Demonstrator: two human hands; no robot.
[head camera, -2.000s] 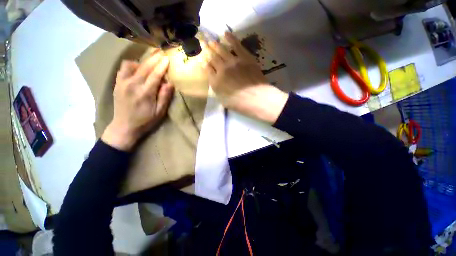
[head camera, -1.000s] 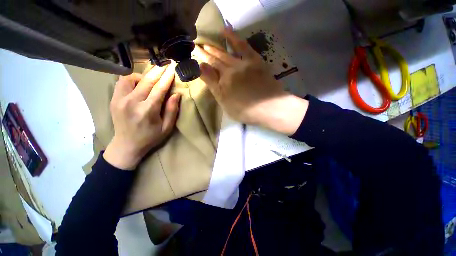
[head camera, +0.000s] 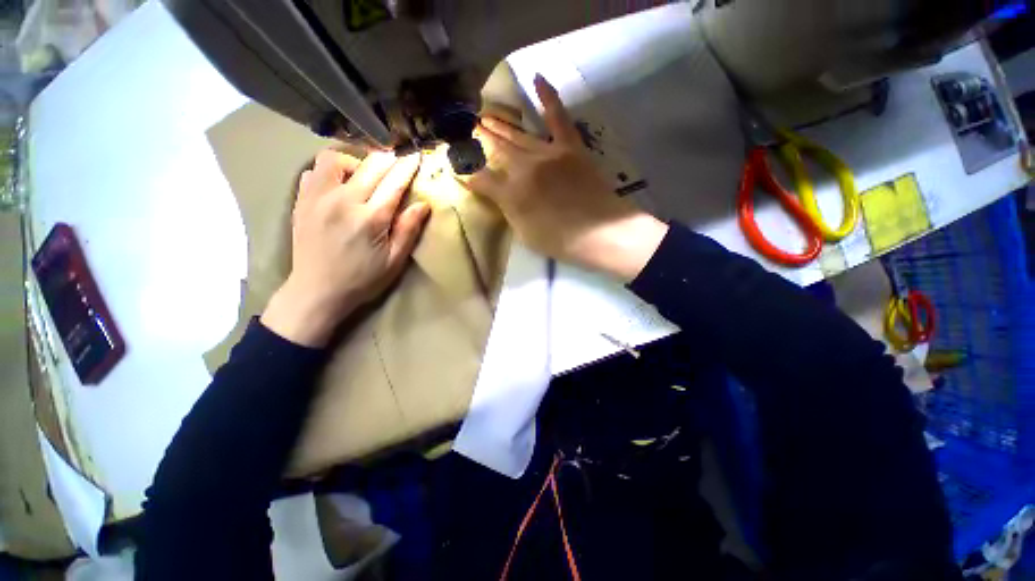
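The khaki front panel (head camera: 426, 346) lies on the white tabletop and runs under the sewing machine head (head camera: 341, 51). It is creased near the lit presser foot area. A white strip of cloth (head camera: 507, 375) hangs along its right side over the table edge. My left hand (head camera: 358, 227) presses on the panel left of the needle area, fingers close together and thumb apart. My right hand (head camera: 556, 187) lies on the cloth right of the needle area, fingers spread, index finger pointing up. The needle tip and both hands' fingertip contact are hard to make out.
Fabric scissors (head camera: 811, 204) with red and yellow handles lie at right beside a yellow patch (head camera: 895, 213). A smartphone (head camera: 77, 303) lies at far left. Smaller scissors (head camera: 909, 319) are in the blue basket (head camera: 982, 329). An orange cord (head camera: 553, 499) hangs at my front.
The camera view has shifted. The khaki cloth edge above my right hand sits lower, closer to the fingers, than one second ago. Both hands stay on the cloth beside the needle area.
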